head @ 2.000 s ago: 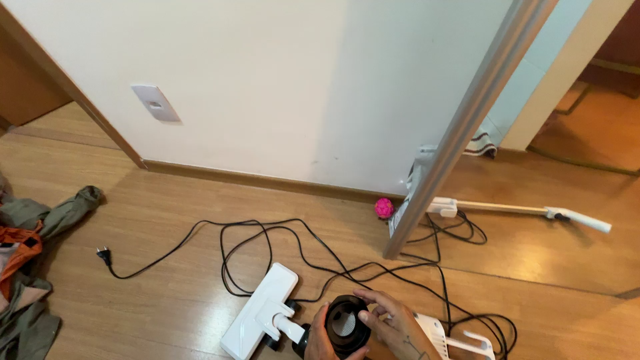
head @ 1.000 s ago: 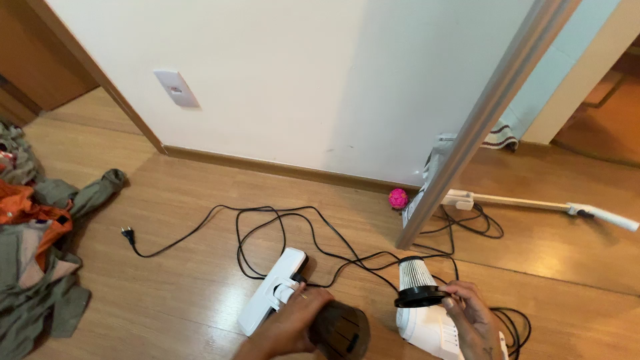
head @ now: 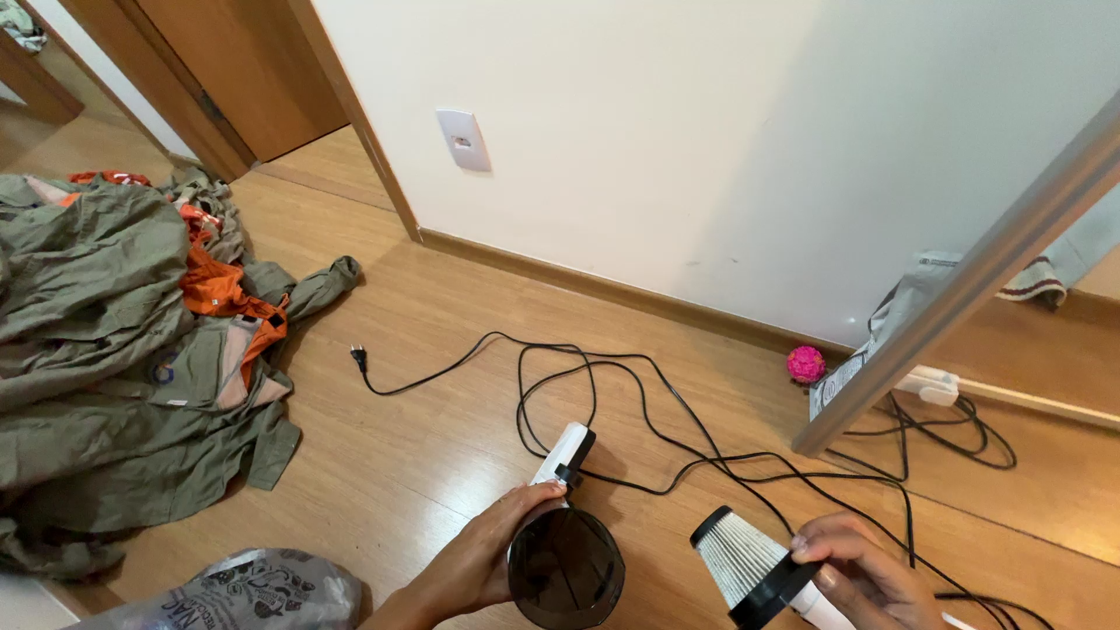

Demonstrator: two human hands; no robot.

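My left hand (head: 477, 547) grips a dark translucent vacuum dust cup (head: 567, 569), its round open end facing up toward me. Behind it, the white vacuum floor head (head: 560, 451) lies on the floor, partly hidden. Off to the right, my right hand (head: 866, 569) pinches the black rim of a pleated cone filter (head: 744, 556), white with a black end cap. A white vacuum part (head: 818, 608) shows just below the filter, mostly hidden. The black power cord (head: 643, 385) loops over the wooden floor and ends in a two-pin plug (head: 359, 357).
Olive and orange clothes (head: 114, 350) are heaped at the left. A plastic bag (head: 271, 591) lies at the bottom left. A pink ball (head: 806, 364) sits by the baseboard, near a metal-framed mirror (head: 954, 280). The wall bears an outlet (head: 464, 140).
Two seconds ago both hands were together on the dark cup; now the filter is out, held apart in my right hand. Since one second ago the cup's open end has come into view. The view has swung left.
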